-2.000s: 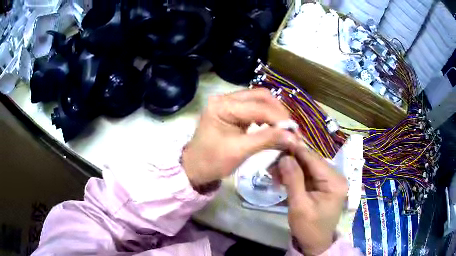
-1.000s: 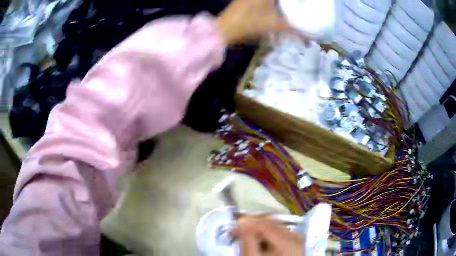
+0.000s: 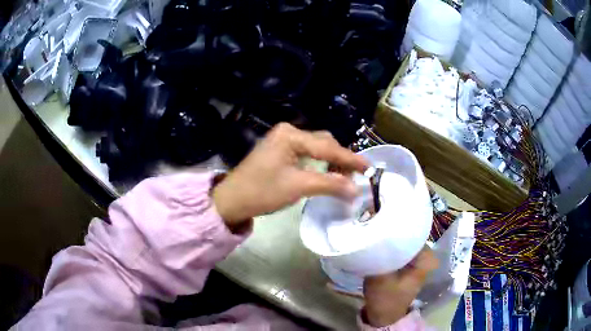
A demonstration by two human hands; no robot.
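Observation:
A white round housing (image 3: pixel 405 236) sits tilted over the disc end of a white wall-mount bracket (image 3: pixel 459 249). A short dark wire bundle (image 3: pixel 376 191) with a small white connector (image 3: pixel 370 172) stands up through the housing's opening. My left hand (image 3: pixel 291 174) is over the housing's left rim, thumb and index finger apart, with the fingertips close beside the connector; the thumb is blurred. My right hand (image 3: pixel 398 284) is closed around the bracket below the housing. The housing hides part of its fingers and the bracket's arm.
Black shells (image 3: pixel 259 71) are piled at the back, with clear plastic pieces (image 3: pixel 94 39) at far left. A carton (image 3: pixel 440 139) of small white and silvery parts stands behind the housing. Wire harnesses (image 3: pixel 512 236) and blue striped packaging (image 3: pixel 483 304) lie right. Stacked white covers (image 3: pixel 499 39) stand back right.
My left hand reached to the back for a white round housing and has come back to the front. The housing is now over the bracket's disc, with the wires coming up through it.

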